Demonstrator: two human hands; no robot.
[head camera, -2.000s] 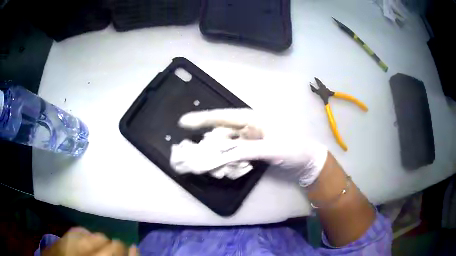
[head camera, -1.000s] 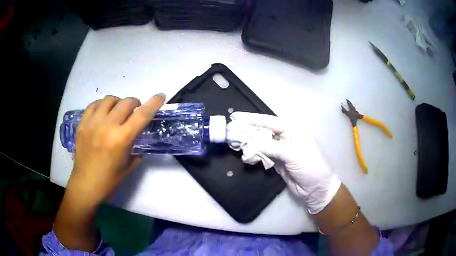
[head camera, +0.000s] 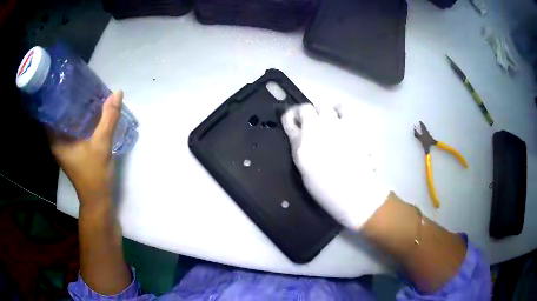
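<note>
A black tablet case (head camera: 265, 170) lies at a slant on the white table, raised rim up, with dark wet drops near its camera cutout. My left hand (head camera: 88, 147), bare, is round a clear bluish bottle (head camera: 76, 94) at the table's left edge; the bottle is tilted, white cap towards the upper left. My right hand (head camera: 335, 159), in a white glove, is over the case's right side, fingers curled at its upper right part. The hand is blurred and white on white, and the wiping cloth cannot be told apart from the glove.
Nippers with yellow-orange handles (head camera: 433, 159) lie right of the case. Beyond are a thin yellow-green tool (head camera: 471, 91), a dark oblong block (head camera: 507, 185) and white scraps (head camera: 500, 50). Another black case (head camera: 359, 38) and stacked black cases (head camera: 253, 13) stand at the far edge.
My left hand has taken the bottle from the cloth back to the left and tilted it cap up. My right hand has moved onto the upper right of the case. Drops now show on the case.
</note>
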